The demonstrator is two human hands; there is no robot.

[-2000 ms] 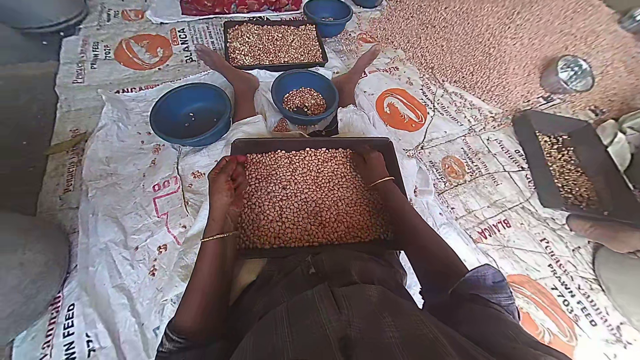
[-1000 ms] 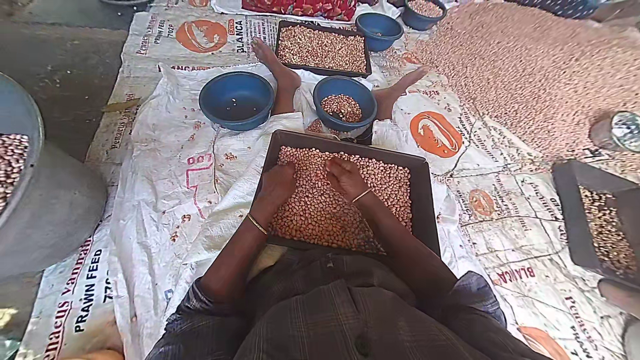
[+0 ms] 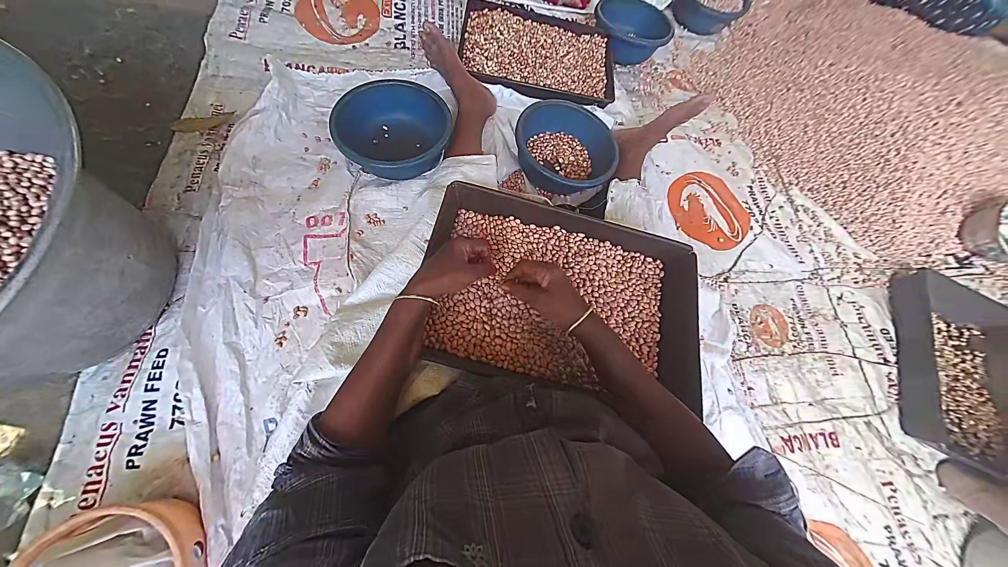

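A dark rectangular tray (image 3: 681, 315) lies across my lap, filled with a layer of reddish-brown shelled peanuts (image 3: 614, 283). Over its left part, my left hand (image 3: 459, 264) is low on the nuts with fingers curled. Just to its right, my right hand (image 3: 543, 287) has thumb and fingers drawn together above the nuts. Whether either hand pinches a nut is too small to tell. Beyond the tray, a blue plastic bowl (image 3: 579, 177) holds some nuts. Left of it, another blue bowl (image 3: 394, 167) has only a few bits inside.
Far ahead is another tray (image 3: 535, 87) of nuts, near more blue bowls (image 3: 630, 35). A large nut heap (image 3: 858, 118) spreads at upper right. A dark tray (image 3: 929, 354) sits at right, a big grey tub (image 3: 102, 276) at left, an orange rim (image 3: 157, 516) below. Printed sacks (image 3: 268, 181) cover the floor.
Two seconds ago my hands were apart at the tray's left and right sides; now they are close together over the nuts. The view has shifted left.
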